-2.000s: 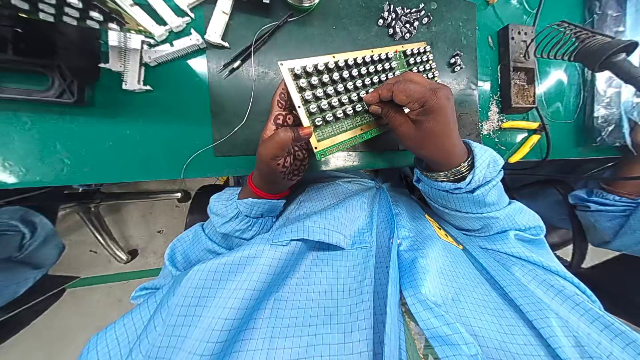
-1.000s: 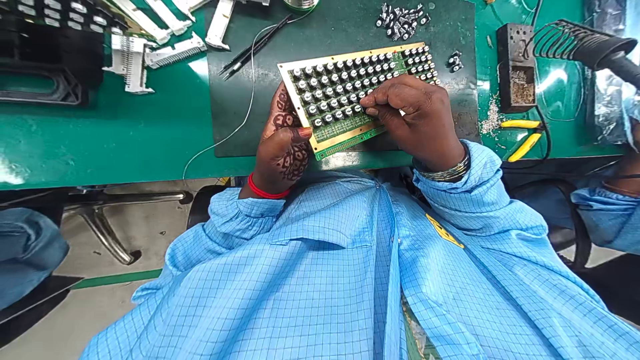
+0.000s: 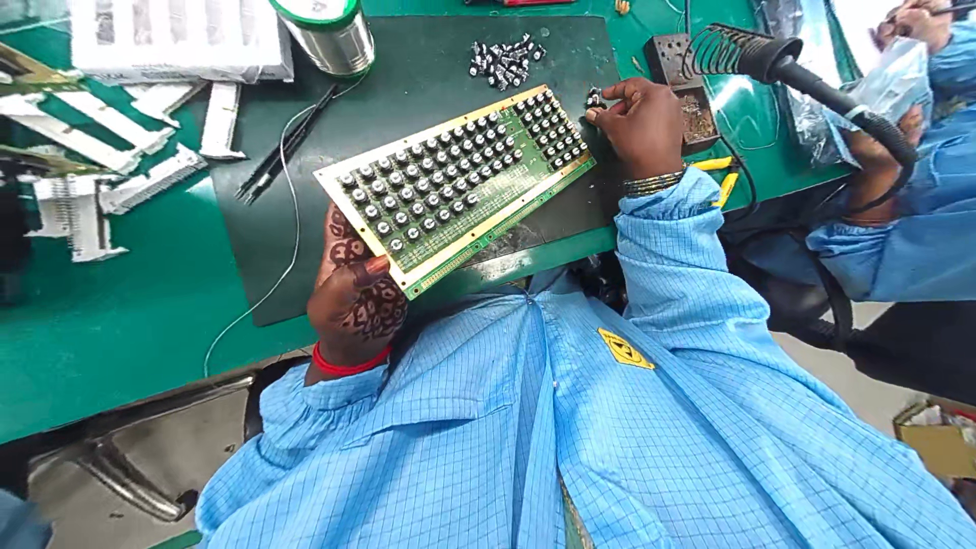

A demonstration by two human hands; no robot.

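Observation:
My left hand (image 3: 357,293) holds a green printed circuit board (image 3: 499,189) by its lower left corner, the thumb on top of the edge. Rows of small round black-and-silver capacitors (image 3: 412,191) stand on the board, which is tilted above a dark mat. My right hand (image 3: 644,126) is off the board to the right, thumb and forefinger at a small group of loose capacitors (image 3: 595,97) on the mat. Whether the fingertips grip one cannot be told. Beyond the board lies a larger pile of loose capacitors (image 3: 506,62).
A solder wire spool (image 3: 332,38) and black tweezers (image 3: 284,145) lie left of the pile. White plastic connectors (image 3: 152,179) cover the left. At right are a soldering iron in its coil holder (image 3: 762,57), yellow-handled pliers (image 3: 726,183) and another person's hand (image 3: 923,27).
My right hand has left the board and moved right to the small group of loose capacitors. My left hand keeps hold of the board. The view has shifted somewhat.

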